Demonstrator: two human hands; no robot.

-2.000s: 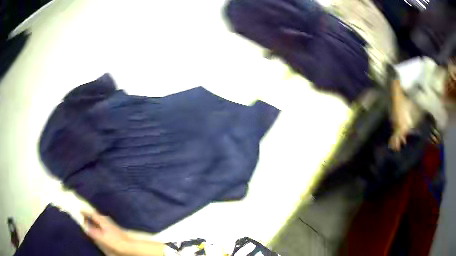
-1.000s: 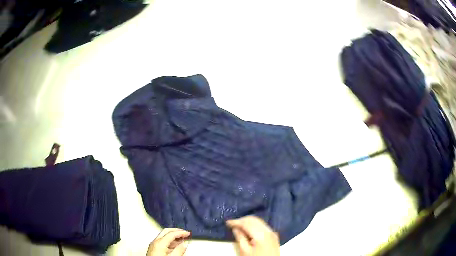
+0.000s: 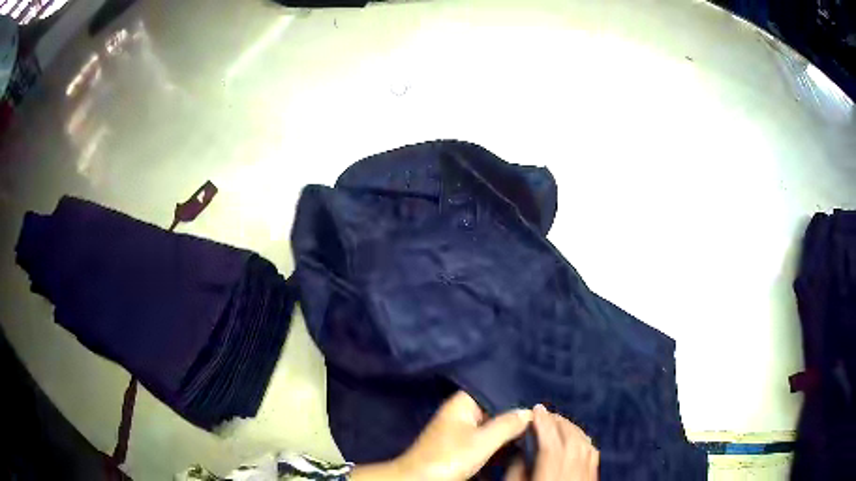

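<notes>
A navy quilted garment body (image 3: 450,291) lies spread and partly folded in mid-table, its lower edge running out of the picture. My left hand (image 3: 455,442) grips the garment's near edge, thumb and fingers pinching the cloth. My right hand (image 3: 563,451) is close beside it, fingers bent over the same gathered edge. The two hands almost touch. The fingertips and the pinched cloth between them are partly hidden.
A layered stack of navy pieces (image 3: 155,301) lies at left, with a dark red tie strip (image 3: 196,204) beyond it. A navy bundle (image 3: 828,329) is cut off at the right edge. A blue-and-black strip (image 3: 751,448) lies between garment and bundle.
The view has swung right to left, so stack and garment sit further right. My hands have come together at the garment's edge, and its left side is now folded over.
</notes>
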